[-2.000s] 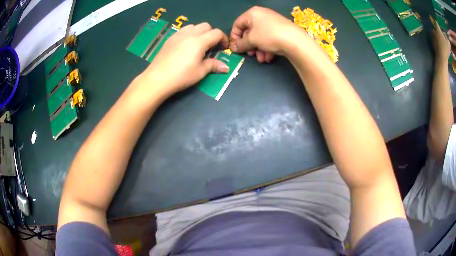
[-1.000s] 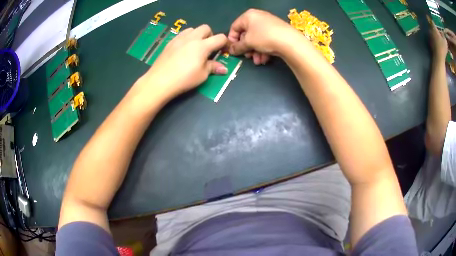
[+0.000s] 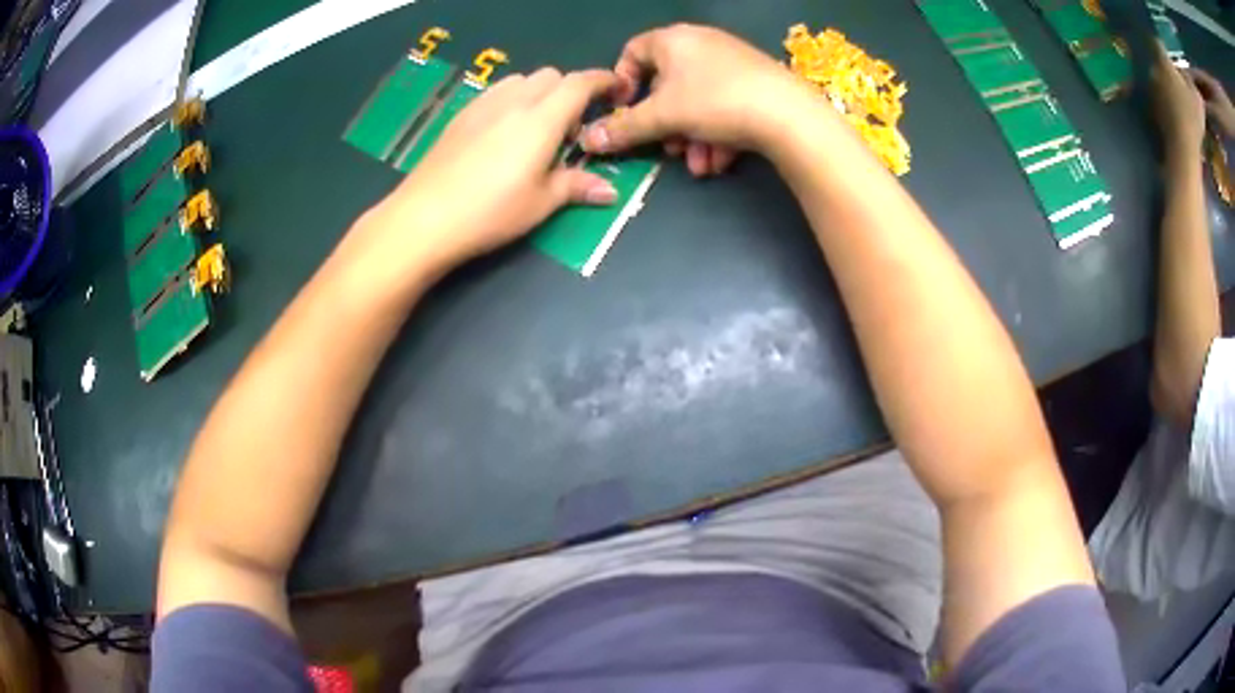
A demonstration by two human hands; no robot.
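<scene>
A green board strip (image 3: 585, 233) lies on the mat, angled down to the right. Two orange flex cables (image 3: 486, 64) stick out from its far left edge. My left hand (image 3: 508, 156) lies over the middle of the strip and holds it, thumb on the right-hand board. My right hand (image 3: 684, 98) is at the far edge of that board, thumb and index finger pinched together beside my left fingertips. The fingers hide what is between them; a flex cable there cannot be made out now. The pile of flex cables (image 3: 853, 88) lies beyond my right wrist.
Finished panels (image 3: 169, 291) with orange tabs lie at the left. A bare panel stack (image 3: 1036, 136) lies right of the pile. Another person's hands and arm (image 3: 1186, 244) are at the far right, near more panels (image 3: 1088, 41). A round blue-rimmed object (image 3: 20, 210) is at the left edge.
My right thumb and fingers have shifted slightly left over the board's end, and the orange piece seen there before is now covered. My left hand has barely moved.
</scene>
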